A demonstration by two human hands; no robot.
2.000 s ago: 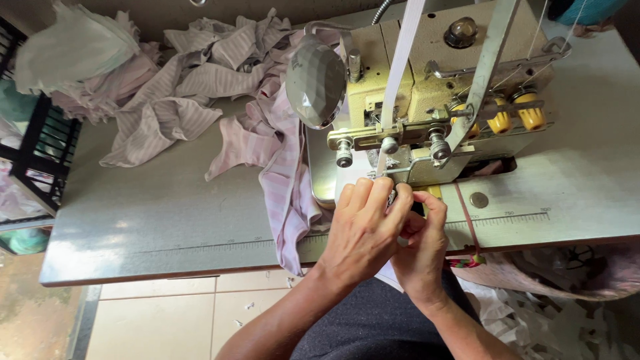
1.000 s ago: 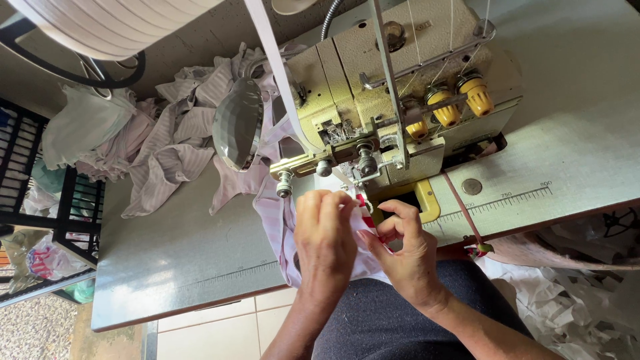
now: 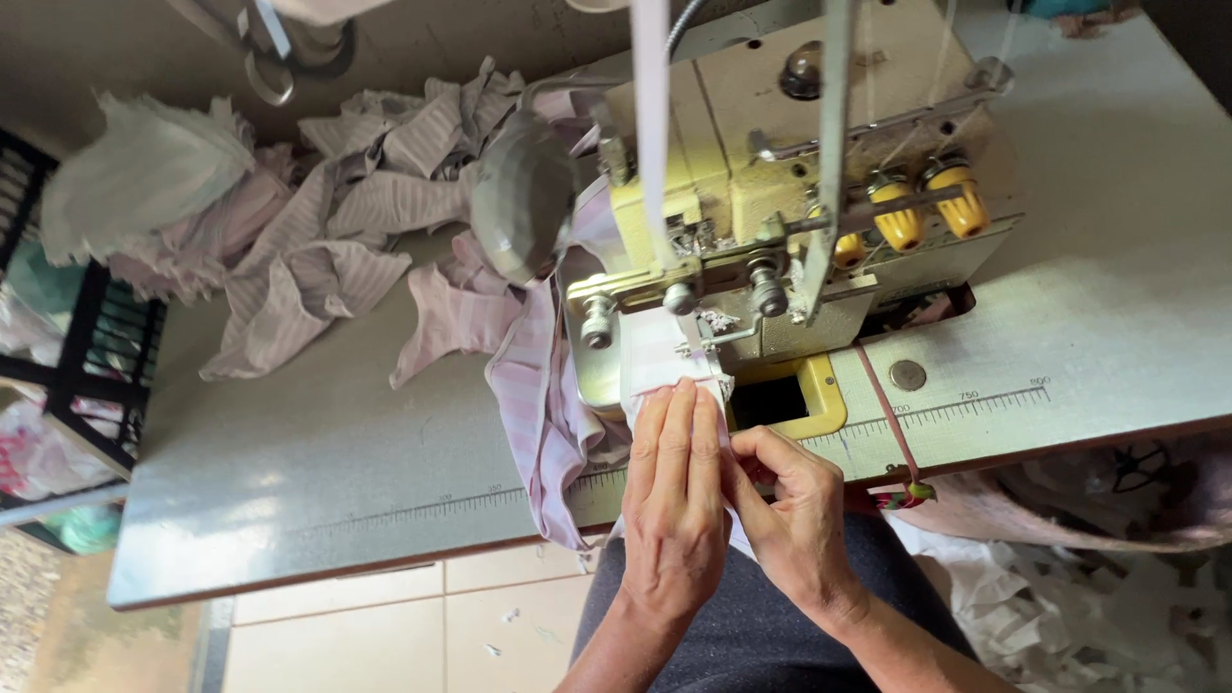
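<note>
An industrial sewing machine (image 3: 712,144) with yellow tension knobs stands on the table. A pale pink striped fabric piece (image 3: 660,348) lies under its presser foot area, running toward me. My left hand (image 3: 677,491) rests flat on this fabric, fingers extended together and pointing at the needle area, pressing rather than gripping. Just to its right, my right hand (image 3: 794,515) pinches the fabric's right edge between thumb and index finger. A white elastic band (image 3: 652,125) comes down from above into the metal guide. Sewn striped cloth (image 3: 539,414) hangs left of the machine over the table's front edge.
Heaped striped fabric (image 3: 356,212) and a stack of cut pieces (image 3: 154,183) lie at the left, beside a black plastic crate (image 3: 87,385). A grey faceted lamp-like part (image 3: 523,197) juts out left of the machine. White scraps (image 3: 1049,606) fill a cloth holder at lower right.
My left hand has gone from bent fingers at the fabric to lying flat on it. My right hand's spread fingers have closed on the fabric edge. The view has shifted.
</note>
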